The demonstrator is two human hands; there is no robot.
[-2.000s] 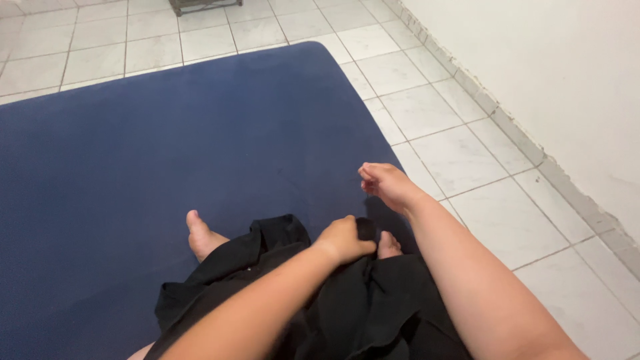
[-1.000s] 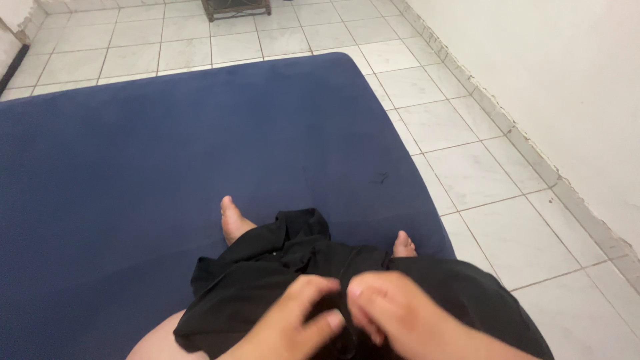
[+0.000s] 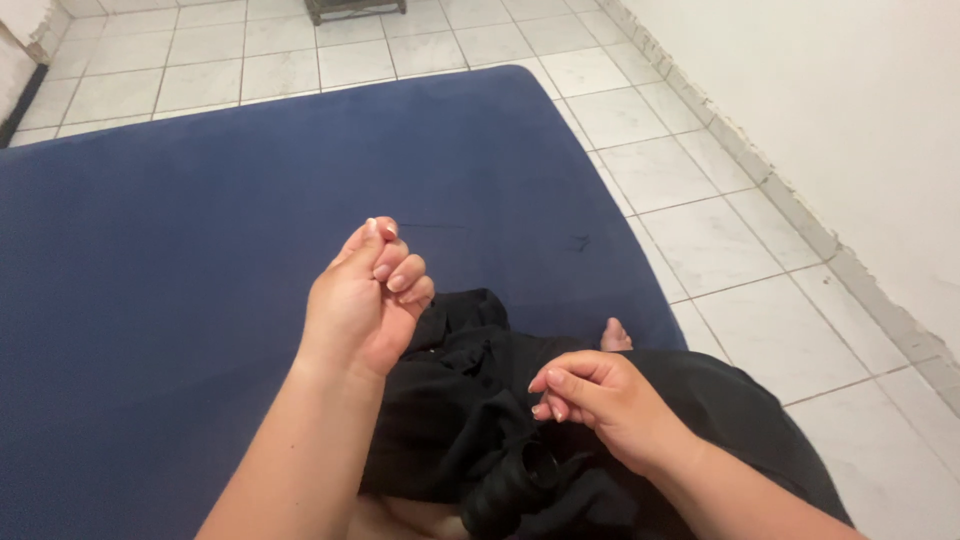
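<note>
My left hand (image 3: 375,281) is raised over the blue padded surface, its thumb and index finger pinched together. A thin dark strand (image 3: 433,226), which looks like thread, runs right from beside those fingertips. Lower and to the right, my right hand (image 3: 592,394) also has its thumb and index finger together above the black cloth (image 3: 457,405); whether it pinches a strand cannot be told. A black spool (image 3: 510,487), apparently wound with thread, lies on its side on my lap between the forearms, its hollow end facing up and right.
The blue mattress-like surface (image 3: 225,225) spreads ahead and left, with dark thread-like scraps (image 3: 579,242) on it. A bare foot (image 3: 616,335) shows beyond the cloth. White floor tiles (image 3: 750,247) and a wall (image 3: 847,97) lie to the right. A low dark stand (image 3: 356,9) is at the top.
Two seconds ago my left hand held a round black thing low by the cloth. One second ago both hands were close together over my lap; now they are apart, the left raised.
</note>
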